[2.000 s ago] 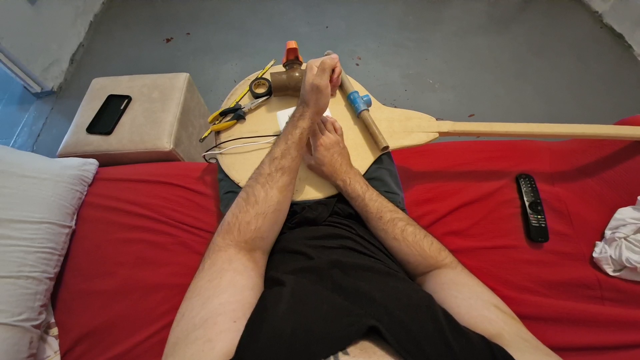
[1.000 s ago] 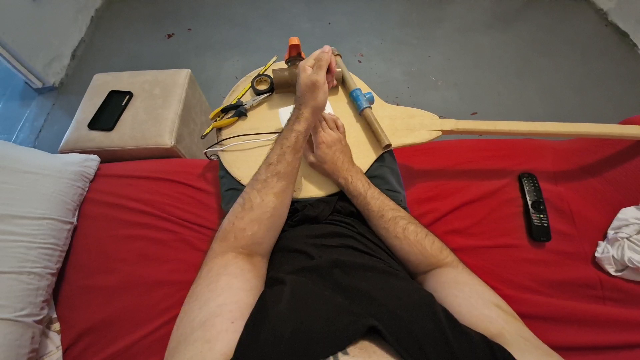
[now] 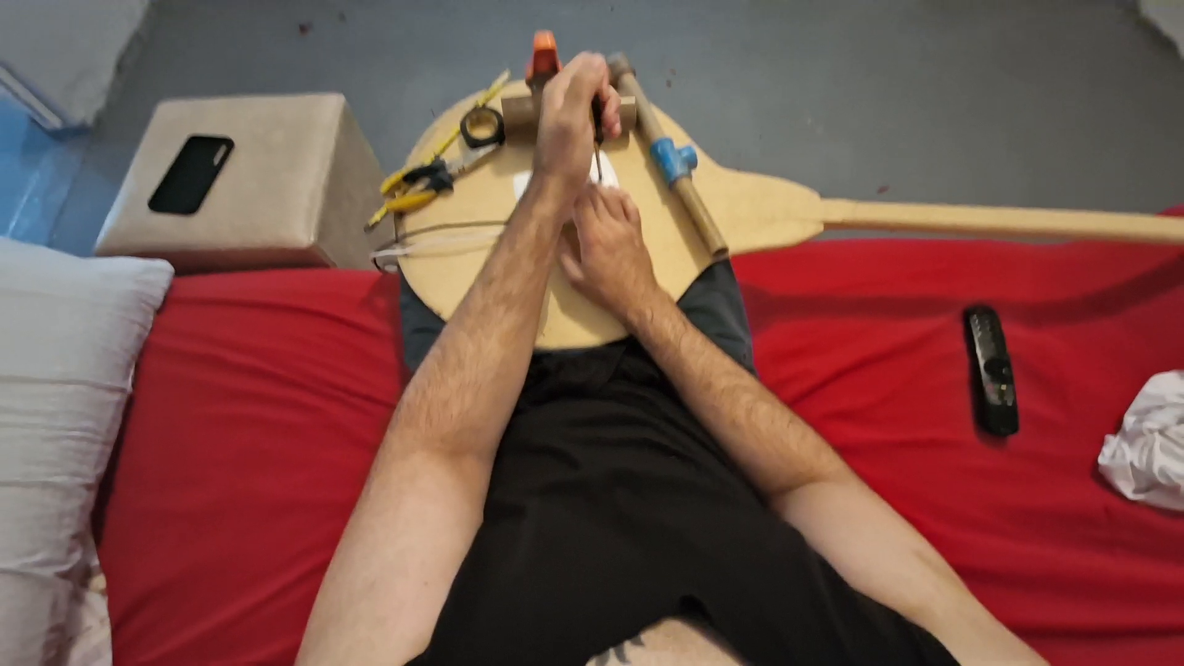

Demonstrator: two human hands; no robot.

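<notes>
My left hand (image 3: 575, 116) is closed around the dark handle of what looks like a screwdriver (image 3: 598, 163). Its thin shaft points down at a small white piece (image 3: 605, 172) on a round wooden board (image 3: 462, 277). The fingers of my right hand (image 3: 610, 242) rest at that piece's near edge; whether they grip it is hidden. Behind my left hand lies a brown pipe (image 3: 522, 112) with an orange-handled valve (image 3: 544, 57). To the right is a thinner brown pipe (image 3: 700, 220) with a blue tee fitting (image 3: 672, 159).
Left on the board are black tape (image 3: 482, 127), yellow-and-black pliers (image 3: 427, 185), a slim yellow object (image 3: 448, 141) and cables (image 3: 453, 225). The board's long handle (image 3: 971, 219) extends right. Around it are a stool (image 3: 277, 185) with a phone (image 3: 191, 174), a remote (image 3: 992, 370) and a pillow (image 3: 74, 370).
The thin shaft below my left hand now shows, and that hand's grip has turned a little. My right hand has stayed at the white piece. The view has shifted slightly.
</notes>
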